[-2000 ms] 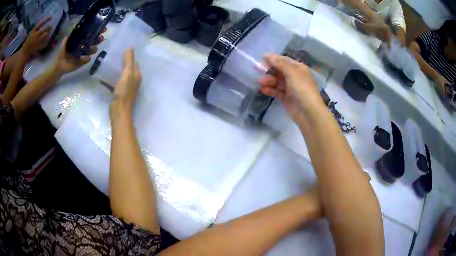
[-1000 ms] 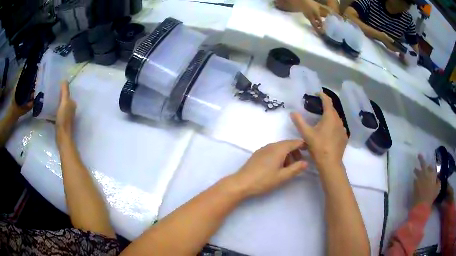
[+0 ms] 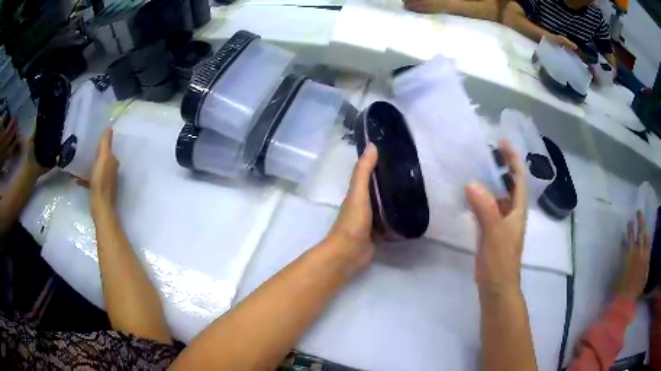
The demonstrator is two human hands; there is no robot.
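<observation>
My left hand (image 3: 354, 217) holds a black oblong cover (image 3: 397, 170) upright, thumb along its near rim, its glossy face towards the right. My right hand (image 3: 500, 210) holds a translucent tank (image 3: 449, 138) close to the right of the cover. The tank is tilted and a little blurred. A dark part shows between my right fingers; its detail cannot be told. Whether cover and tank touch is unclear. The cover and tank mostly hide the small black parts (image 3: 351, 116) behind them.
Translucent tanks with black bands (image 3: 304, 130) lie at centre left. Another tank (image 3: 525, 145) stands beside a black base (image 3: 559, 181) at right. Dark cups (image 3: 154, 69) are stacked at far left. A neighbour's hands hold a unit at left; a pink sleeve (image 3: 605, 337) is at right. A raised white ledge (image 3: 500, 72) runs behind.
My hands were empty near the front tank and black base at right. Now the base is in my left hand and the tank in my right, both raised and moved left.
</observation>
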